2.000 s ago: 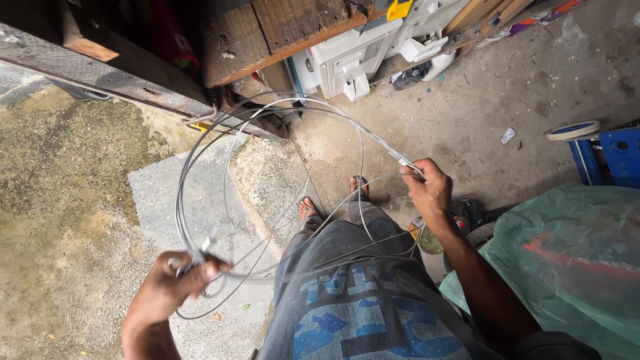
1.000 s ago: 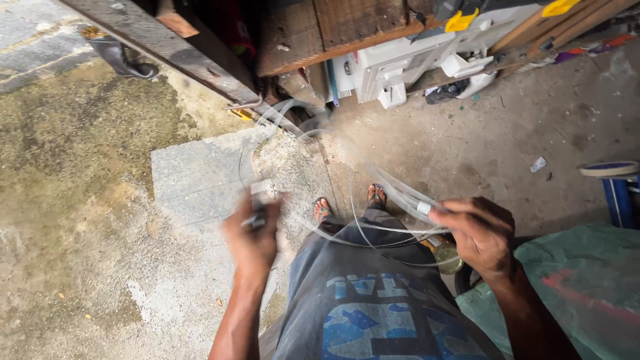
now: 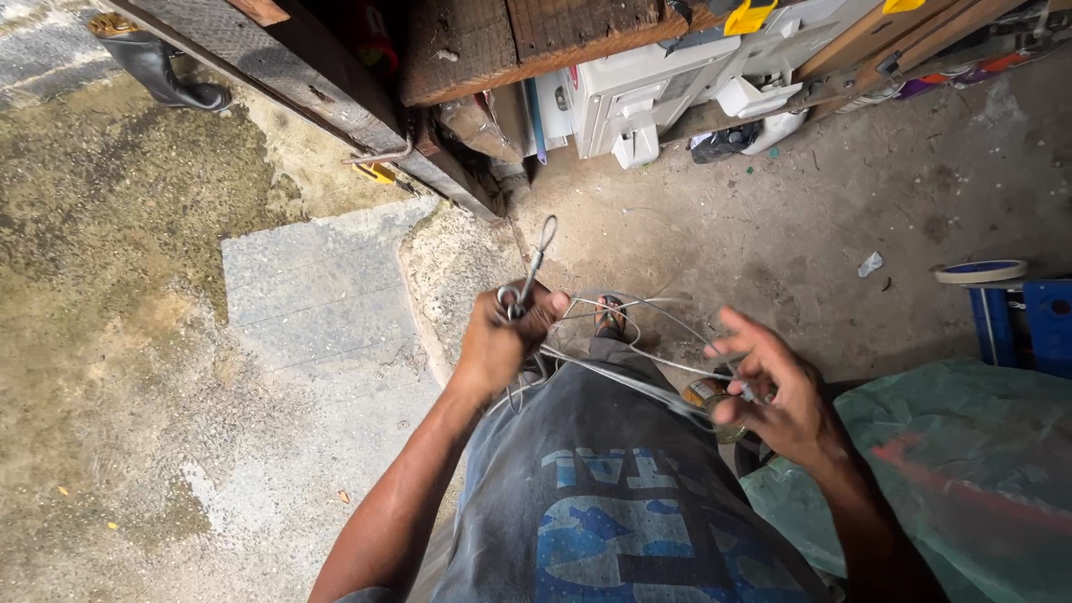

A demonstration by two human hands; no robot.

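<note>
My left hand (image 3: 507, 335) is closed on a thin wire rope (image 3: 620, 377), whose looped eye end (image 3: 544, 239) with a metal ferrule sticks up above the fist. A shiny metal ring or hook shows at the same fist. Loose strands of the rope run in bent loops across the front of my shirt to my right hand (image 3: 775, 389). That hand has its fingers spread, with strands and a small metal fitting against its palm and thumb. Whether it grips them is blurred.
A wooden post (image 3: 335, 92) and a plank shelf (image 3: 519, 42) stand ahead. White appliance housings (image 3: 645, 92) lie beyond. A black rubber boot (image 3: 163, 71) lies at upper left, green plastic sheeting (image 3: 946, 469) at lower right, beside a blue frame (image 3: 1047, 327).
The wide coil seen two seconds ago is now drawn into narrower, tangled loops. My hands have come closer together than at first, and the fingers of my right hand have spread.
</note>
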